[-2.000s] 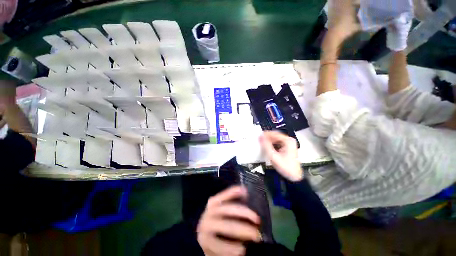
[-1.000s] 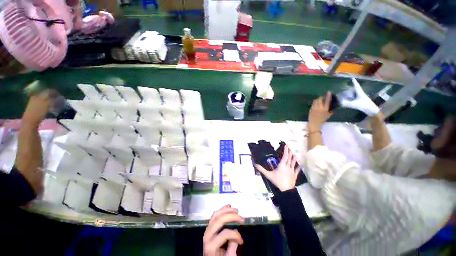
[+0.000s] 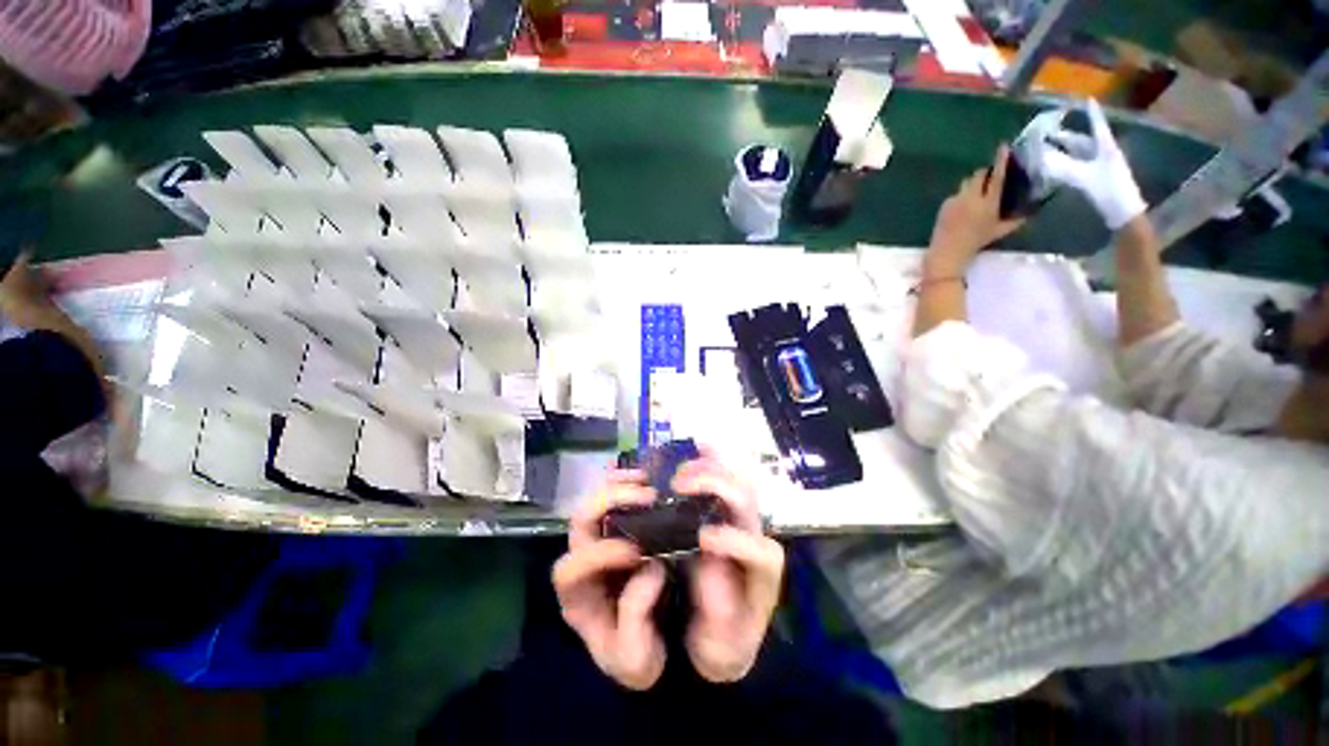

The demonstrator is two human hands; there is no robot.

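Note:
My left hand [image 3: 615, 580] and my right hand [image 3: 732, 571] grip a black folding carton [image 3: 663, 517] from both sides, at the bench's front edge. The carton is partly hidden by my fingers and blurred; its exact fold state is unclear. Flat black carton blanks [image 3: 819, 382] with an oval blue-and-red picture lie on the bench to the right of my hands. A block of formed open boxes [image 3: 391, 343] with raised white lids stands in close rows at the left. White printed bench covering [image 3: 620, 277] shows a blue grid between them.
A wrapped dark item [image 3: 759, 193] and an upright box with a raised flap [image 3: 845, 146] stand on the green conveyor belt [image 3: 656, 146]. A person in white sleeves [image 3: 1049, 394] sits close at right. Another person's dark sleeve [image 3: 51, 401] is at left. A blue stool [image 3: 292, 619] is below.
My right hand has left the blanks and joined my left hand on a black carton. The wrapped item and upright box have shifted right in view. The neighbour at left has lowered the raised arm.

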